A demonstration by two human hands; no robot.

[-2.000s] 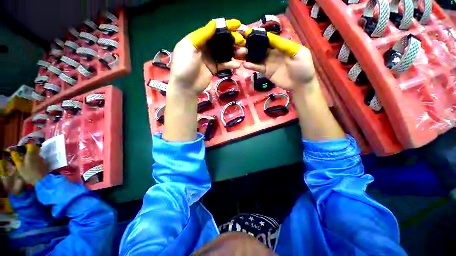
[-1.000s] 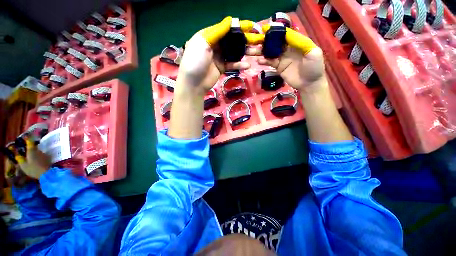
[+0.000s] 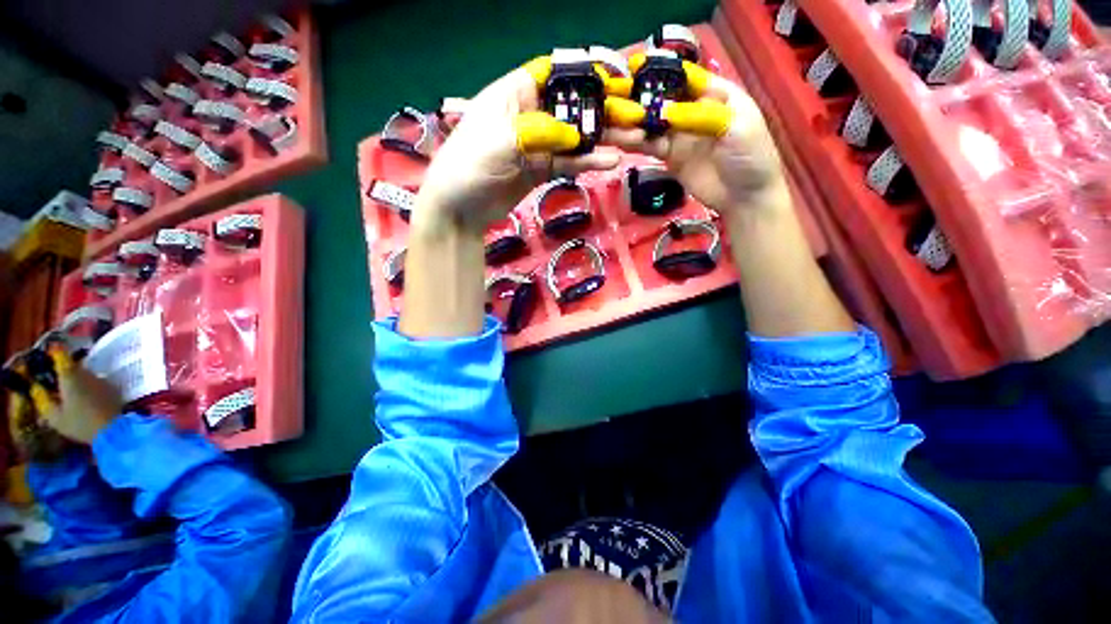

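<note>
My left hand (image 3: 493, 152), with yellow finger cots, holds a smartwatch (image 3: 575, 102) by its sides. My right hand (image 3: 725, 144), also with yellow cots, holds a second smartwatch (image 3: 659, 90) beside it. Both black displays face me and show small white icons. The two watches are held up above the far part of a pink foam tray (image 3: 624, 288). Several looped watches with pale straps sit in its pockets; one watch (image 3: 656, 191) shows a small green mark on its screen. My hands hide part of the tray's far side.
Stacked pink trays (image 3: 962, 262) with watches and clear film stand at the right. Two more trays are at the left, the nearer one (image 3: 290, 323) bearing a white paper slip (image 3: 129, 356). A neighbour's hands and blue sleeve (image 3: 183, 488) are at the far left. The bench top (image 3: 634, 388) is green.
The displays, dark before, now show white icons. My thumbs have moved onto the near parts of the watches. The view has shifted slightly.
</note>
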